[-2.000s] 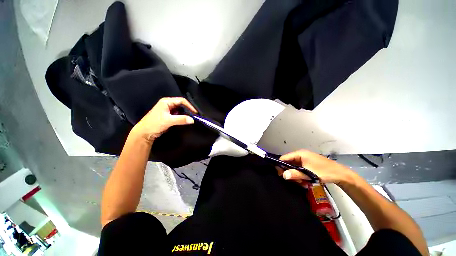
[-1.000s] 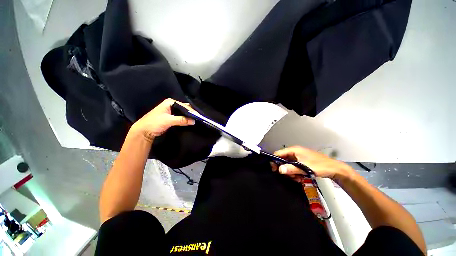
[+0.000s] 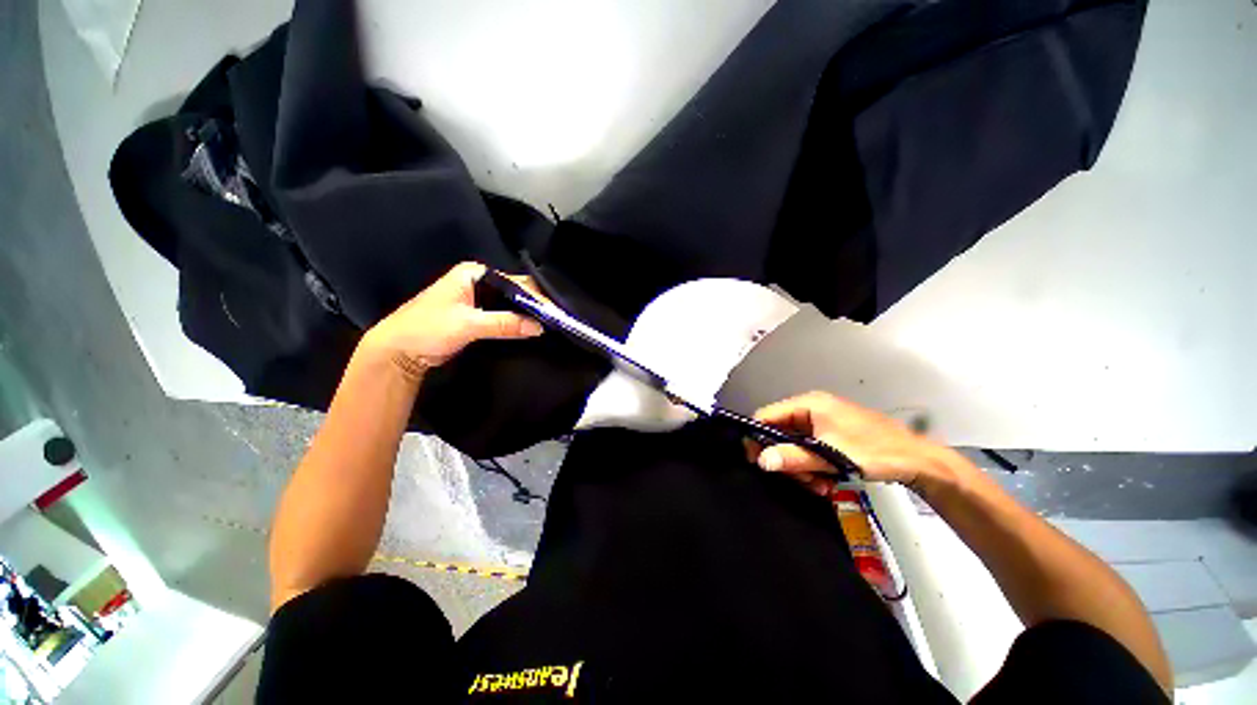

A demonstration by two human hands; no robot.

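Observation:
The long, narrow tailor's shears (image 3: 607, 353) lie slantwise between my hands, with dark handles at the right and a bright edge along the blades. My left hand (image 3: 452, 325) pinches their upper left end; I cannot tell if cloth is pinched too. My right hand (image 3: 835, 438) is closed around the handle end. A small curved white pattern piece (image 3: 700, 328) lies behind and under the shears at the table's near edge. The black garment (image 3: 372, 227) is bunched at the left, and its flatter part (image 3: 703, 172) spreads to the upper right.
The white table (image 3: 1075, 331) has its near edge just beyond my body. A red fire extinguisher (image 3: 860, 540) stands below the edge, partly hidden by my right hand. Black trimmings (image 3: 507, 482) show near the edge. White furniture (image 3: 152, 647) is at the lower left.
Both hands stay on the shears, which have shifted and turned slightly, with the right hand a little higher. The view has moved slightly over the garment and table.

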